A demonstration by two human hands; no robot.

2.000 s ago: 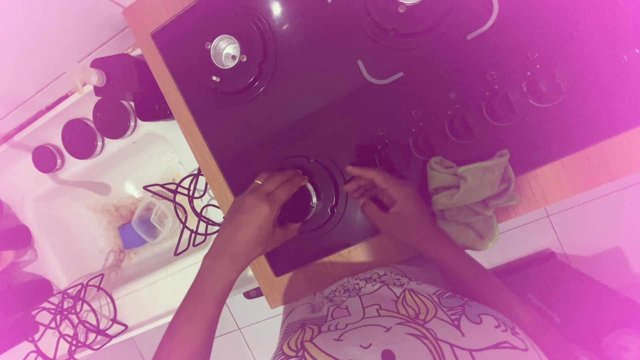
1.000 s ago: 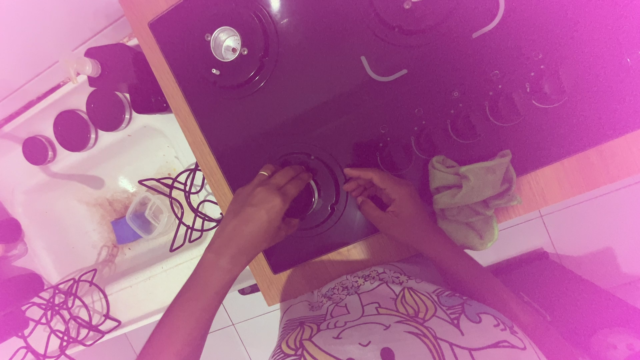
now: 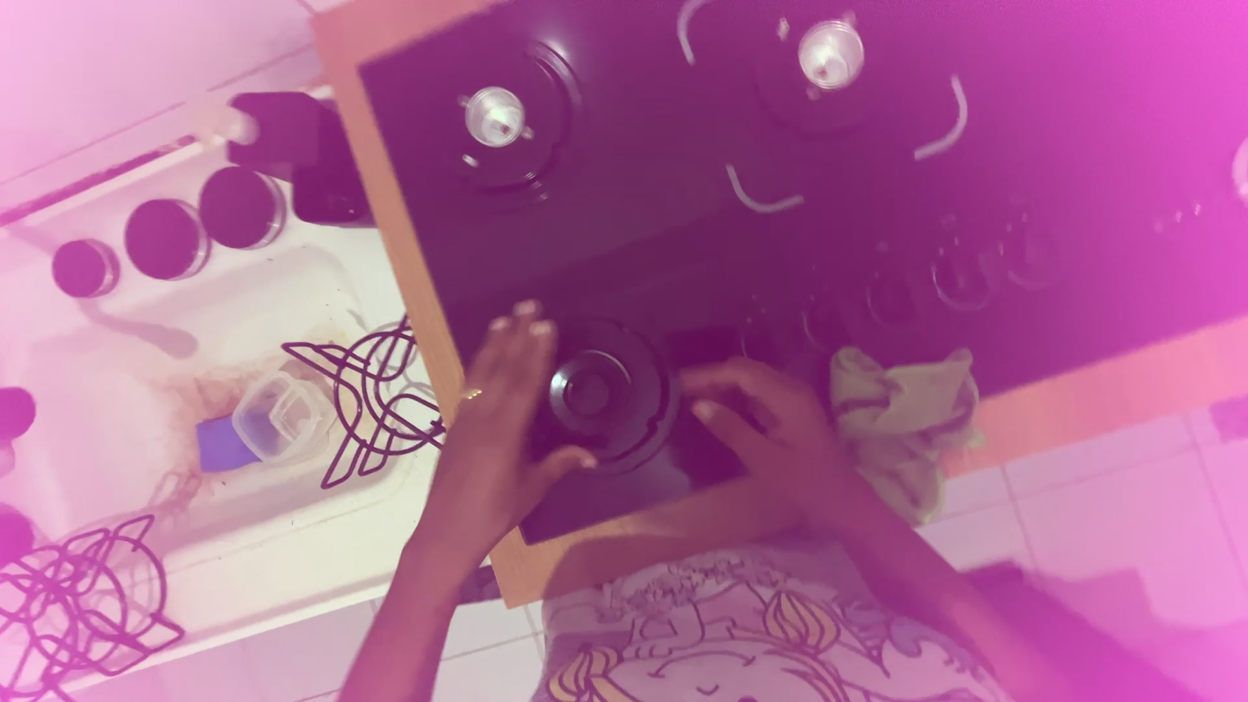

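A burner cap point(image 3: 591, 391) sits on the near-left burner of the black glass cooktop point(image 3: 624, 244). My left hand point(image 3: 507, 419), with a ring on one finger, is just left of the cap, fingers extended and thumb apart, holding nothing visible. On the other side of the burner, my right hand point(image 3: 770, 419) has bent fingers near the burner's rim; nothing shows between them. A crumpled green cloth point(image 3: 902, 409) lies over the cooktop's front edge, right of my right hand. Two other burners show bare metal cups point(image 3: 495, 117) without caps.
A white sink point(image 3: 263, 322) is at the left, holding a black wire pan support point(image 3: 375, 400), a clear plastic container point(image 3: 292, 419) and a blue item point(image 3: 226, 445). Dark round burner caps point(image 3: 166, 239) line its back ledge. More wire supports point(image 3: 88, 595) lie at the lower left. Control knobs point(image 3: 960, 278) stand right of the burner.
My left hand has come off the burner cap and moved left, its fingers now straighter. The cap, partly covered before, shows fully. My right hand remains beside the burner. The view has shifted somewhat.
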